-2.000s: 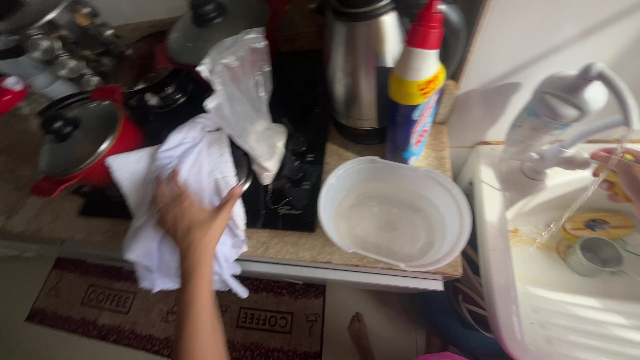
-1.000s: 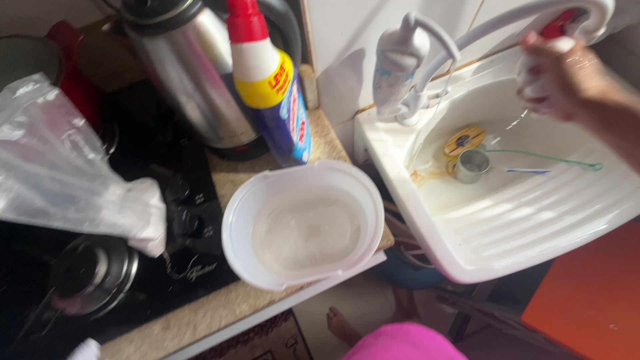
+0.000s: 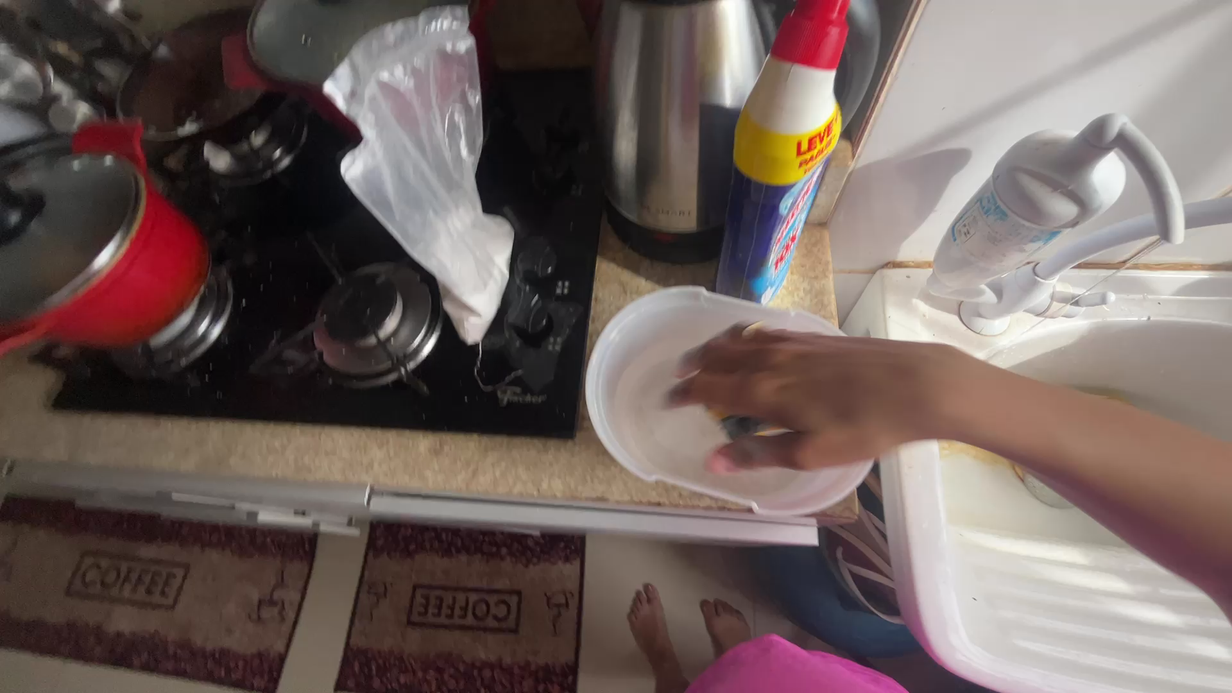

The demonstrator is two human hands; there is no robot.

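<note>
My right hand [image 3: 799,395] reaches in from the right over a white plastic tub [image 3: 621,438], palm down, with its fingers spread and blurred. Something small, dark and yellow shows beneath the palm; whether the hand grips it is unclear. The tub stands on the countertop's right end, between the cooktop and the sink. Just behind it stands a blue and white plastic bottle [image 3: 770,226] with a yellow band and red cap. My left hand is out of view.
A clear plastic bag [image 3: 423,164] with white contents lies on the black glass cooktop [image 3: 500,404]. Red lidded pot [image 3: 164,274] sits left, steel electric kettle [image 3: 664,115] behind. At right are the white sink [image 3: 914,539] and faucet with filter [image 3: 1030,207].
My right hand has moved left from the faucet above the sink to the tub. Two seconds ago my left hand was on a white cloth over the cooktop; hand and cloth are now out of view.
</note>
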